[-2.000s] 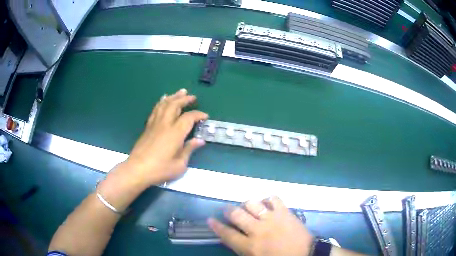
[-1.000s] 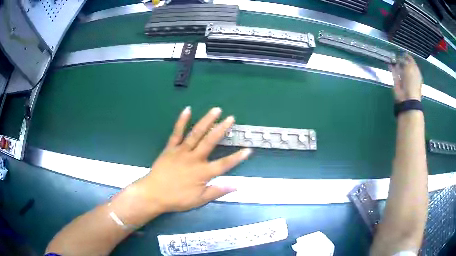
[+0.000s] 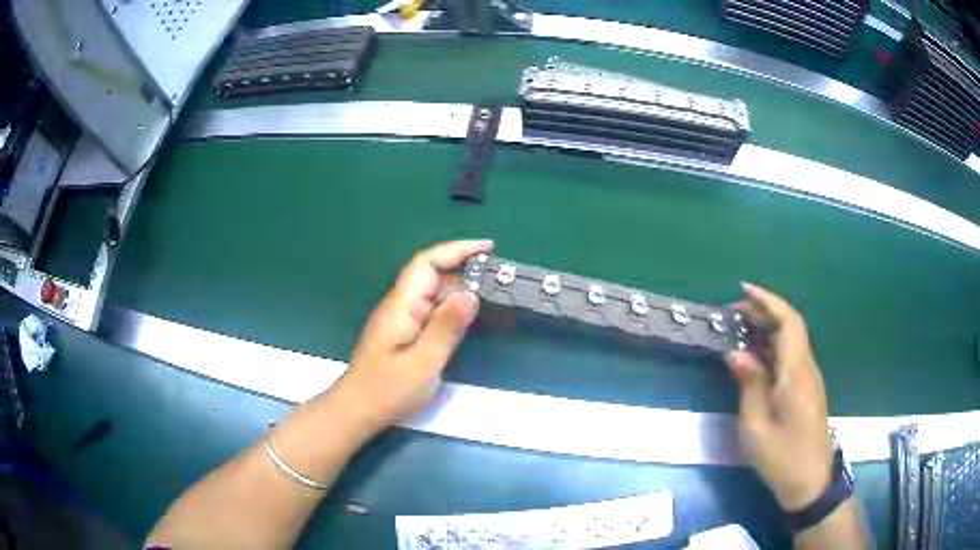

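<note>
A long dark-grey carrier fixture (image 3: 616,300) with a row of several round studs faces up, slanting down to the right. My left hand (image 3: 417,333) grips its left end between thumb and fingers. My right hand (image 3: 784,397) grips its right end the same way. The fixture looks held above the green bench surface (image 3: 301,226); how high I cannot tell. A white patterned strip sheet (image 3: 537,527) lies at the near edge below it.
Stacked fixtures (image 3: 634,116) sit on the far rail, beside a black locating block (image 3: 475,156). More dark bars (image 3: 296,61) lie at the far left. Upright grey bars (image 3: 908,489) stand lower right. A bench machine (image 3: 102,64) with a red emergency button (image 3: 52,291) is at left.
My right hand has come back from the far right rail to the fixture's right end. The grey fixture on the bench is replaced in view by a darker, studded one held in both hands.
</note>
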